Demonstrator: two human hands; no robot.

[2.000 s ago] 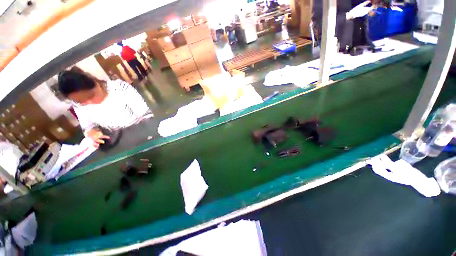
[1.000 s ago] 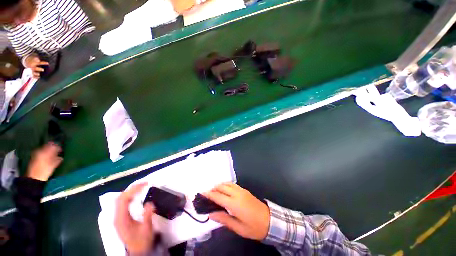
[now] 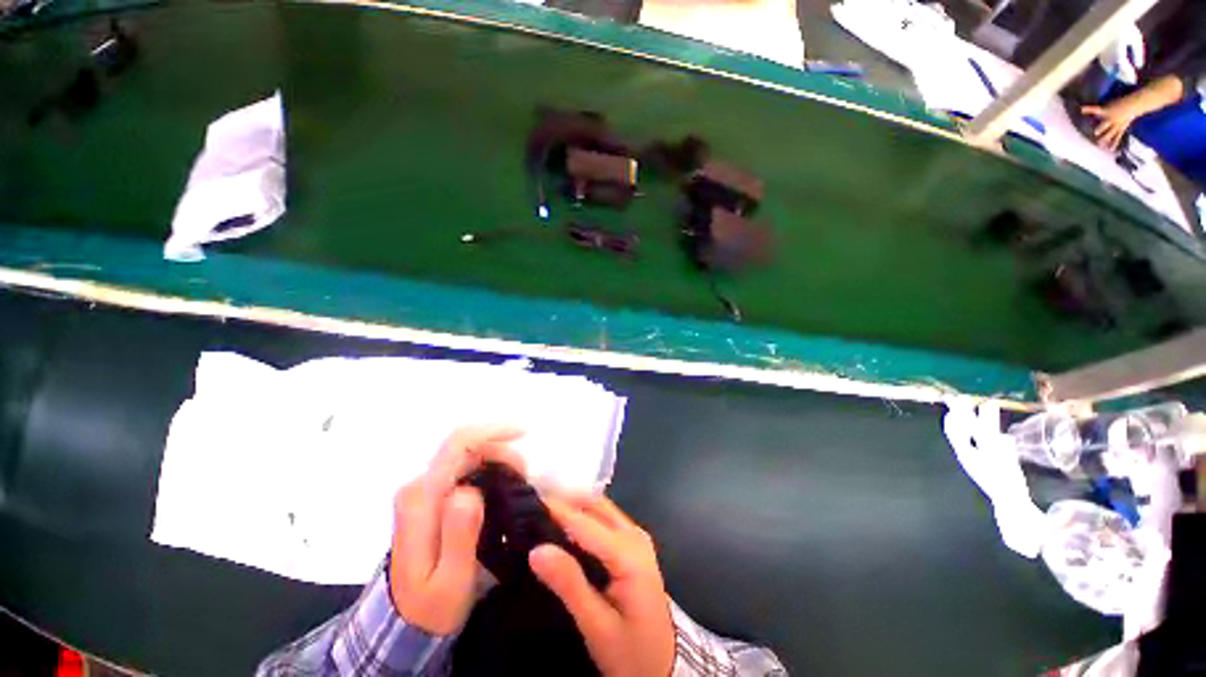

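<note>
My left hand (image 3: 443,536) and my right hand (image 3: 608,575) hold a black power adapter (image 3: 507,518) between them, with its dark cord bundled against it. They are above the lower right part of the white bag stack (image 3: 331,456), which lies flat on the bench. The fingers hide part of the adapter. A white bag (image 3: 236,179) lies on the green belt at the upper left, with something dark showing at its lower end.
Black adapters (image 3: 602,175) with cords lie on the green conveyor belt (image 3: 410,159); more are at its right end. A teal rail (image 3: 556,331) edges the bench. Clear plastic containers (image 3: 1091,556) and a white strip (image 3: 992,476) lie at right. A person's hand (image 3: 1118,117) shows upper right.
The view has turned right. My hands have come together on the adapter and its cord, which were spread apart before. The other person's hand at the left has left the view.
</note>
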